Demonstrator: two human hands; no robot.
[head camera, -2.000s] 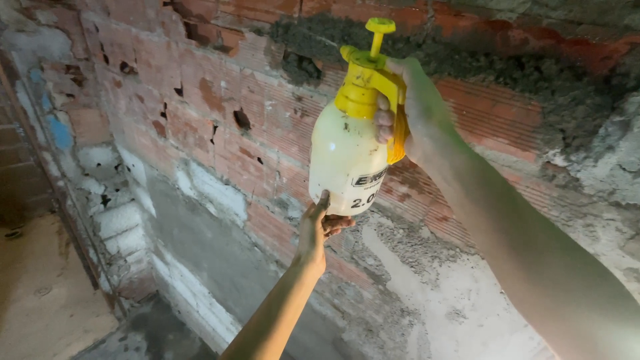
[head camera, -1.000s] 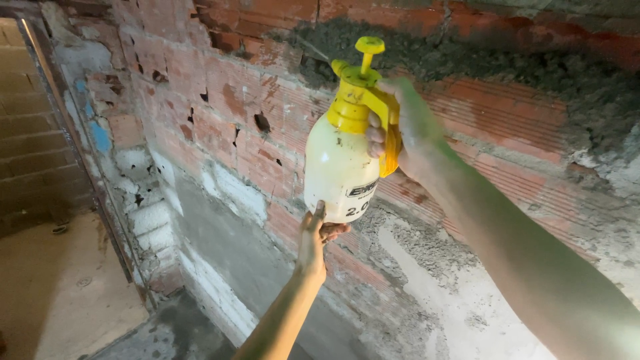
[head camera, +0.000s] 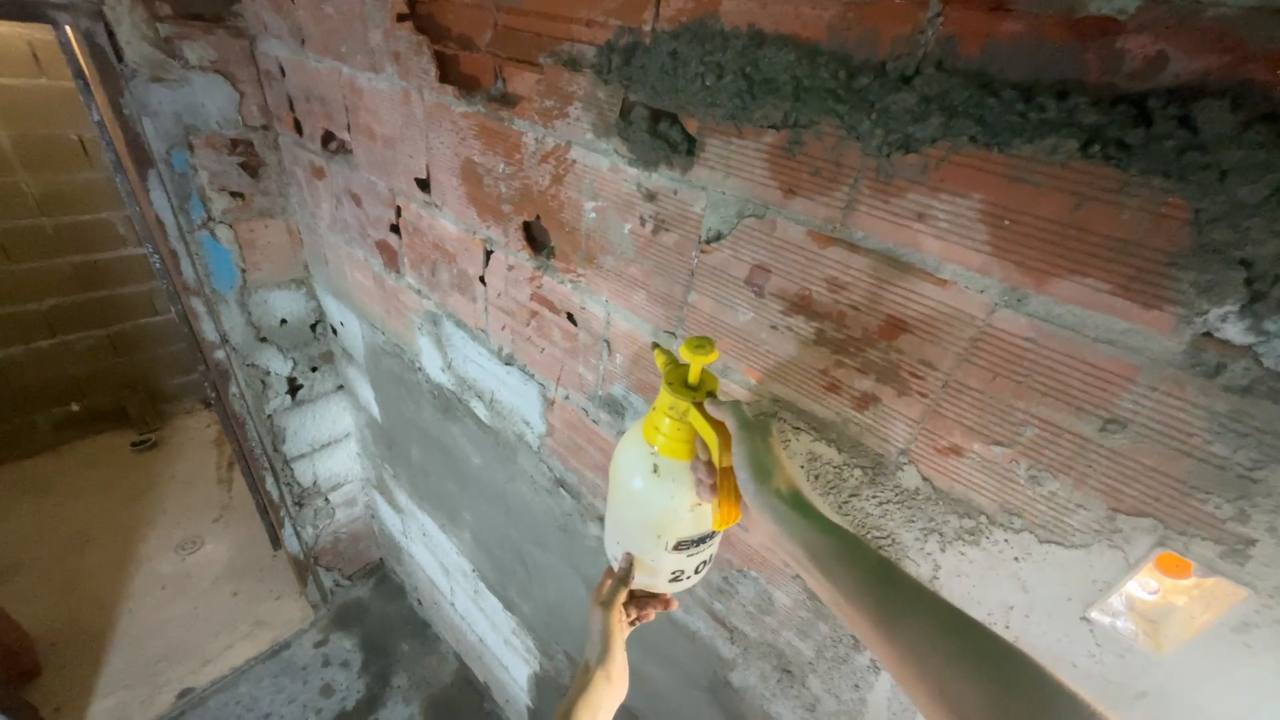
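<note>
A pump pressure sprayer (head camera: 650, 500) with a translucent white tank and yellow top stands nearly upright in the air before a hollow-brick wall (head camera: 810, 300). My right hand (head camera: 735, 450) is wrapped around its yellow handle, fingers partly hidden behind it. Under the tank's base, my left hand (head camera: 625, 605) supports it with thumb and fingers. The yellow nozzle points up and left toward the wall. Dark, rough mortar (head camera: 850, 95) runs along the upper bricks, and damp patches mark the bricks below it. No spray is clearly visible.
A metal door frame (head camera: 180, 270) stands at the left, with a block wall (head camera: 70, 220) and pale floor beyond. Grey plaster (head camera: 450, 450) covers the lower wall. At lower right, a clear plastic box with an orange round part (head camera: 1170, 600) is set against the wall.
Both hands and the sprayer have moved down, away from the upper mortar band. A thin spray near the nozzle one second ago no longer shows. The view has shifted somewhat.
</note>
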